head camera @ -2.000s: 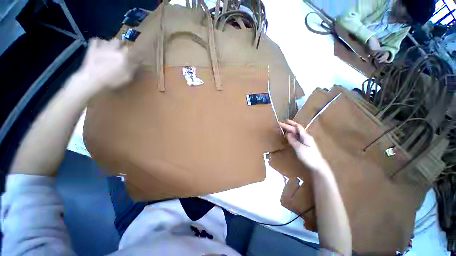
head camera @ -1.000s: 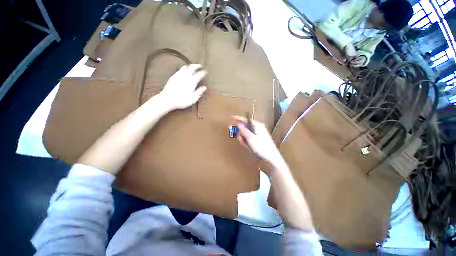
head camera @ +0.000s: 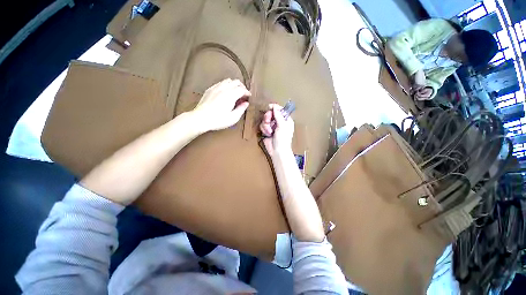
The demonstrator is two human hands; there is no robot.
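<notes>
A large tan bag panel [head camera: 190, 167] lies flat in front of me, with an arched handle [head camera: 222, 48] and stitched strap tabs [head camera: 248, 125] near its top seam. My left hand [head camera: 226, 105] rests at the strap by the seam, fingertips bent together; whether a thread is in them is too small to tell. My right hand [head camera: 277, 124] is closed on small silver and dark thread snips [head camera: 288, 108], just right of the strap. A thin black snips cord [head camera: 273, 173] runs down along my right forearm. A dark brand label [head camera: 299, 161] shows partly beside that forearm.
Stacked panels [head camera: 375, 213] with many tangled handles [head camera: 461, 144] lie to the right. More panels with handles lie under and beyond the work. A white table surface [head camera: 352, 75] shows behind. Another person [head camera: 429, 55] sits at the far right, hands on brown material.
The panel has shifted left and turned since the earliest frame. My left hand has come from the left edge to the strap. My right hand has moved from the panel's right edge to beside the strap.
</notes>
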